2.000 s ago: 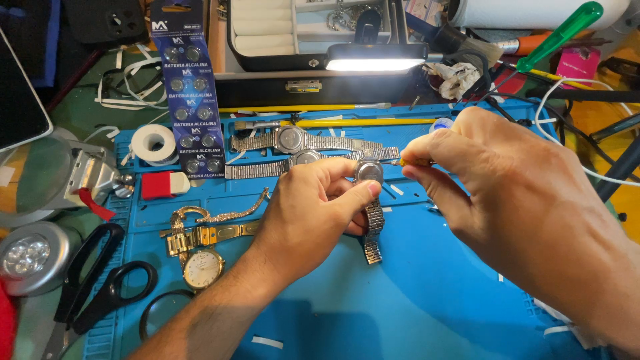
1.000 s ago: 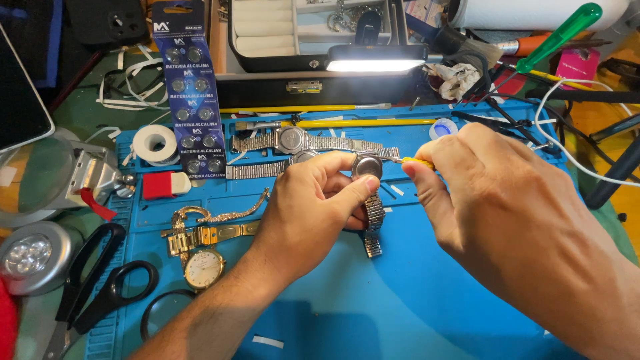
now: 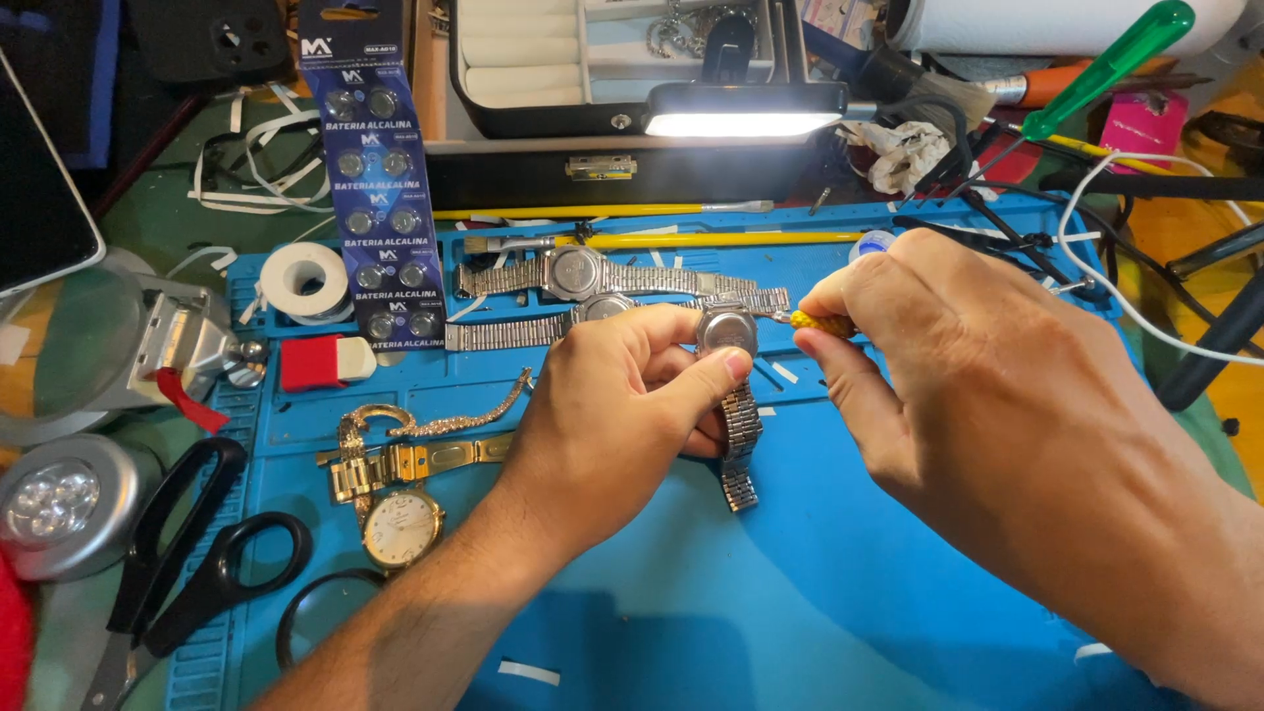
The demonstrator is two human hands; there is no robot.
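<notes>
My left hand [image 3: 632, 415] holds a metal wristwatch [image 3: 728, 333] between thumb and fingers, case back up, its link bracelet hanging toward the blue work mat [image 3: 790, 592]. In my right hand [image 3: 948, 355] is a small tool with a yellow knurled handle [image 3: 825, 323]; its metal tip points left, close to the watch case, and contact cannot be told. Behind the hands lie two more steel-banded watches, one face down [image 3: 573, 274] and one [image 3: 604, 308] partly hidden by my left hand. A gold watch with a pale dial [image 3: 402, 528] lies left of my left forearm.
Black-handled scissors [image 3: 222, 573], a silver puck light [image 3: 74, 504] and a magnifier ring [image 3: 316, 612] are at left. A button-cell blister card [image 3: 380, 197], tape roll [image 3: 304, 281] and red-and-white block [image 3: 321, 363] sit behind. A lit lamp [image 3: 746, 111], yellow brushes [image 3: 711, 240] and a green-handled screwdriver [image 3: 1106, 74] are farther back.
My right hand first moves slightly, showing more of the yellow handle and the blue-rimmed container behind, then covers part of that container again. My left hand keeps its grip on the watch.
</notes>
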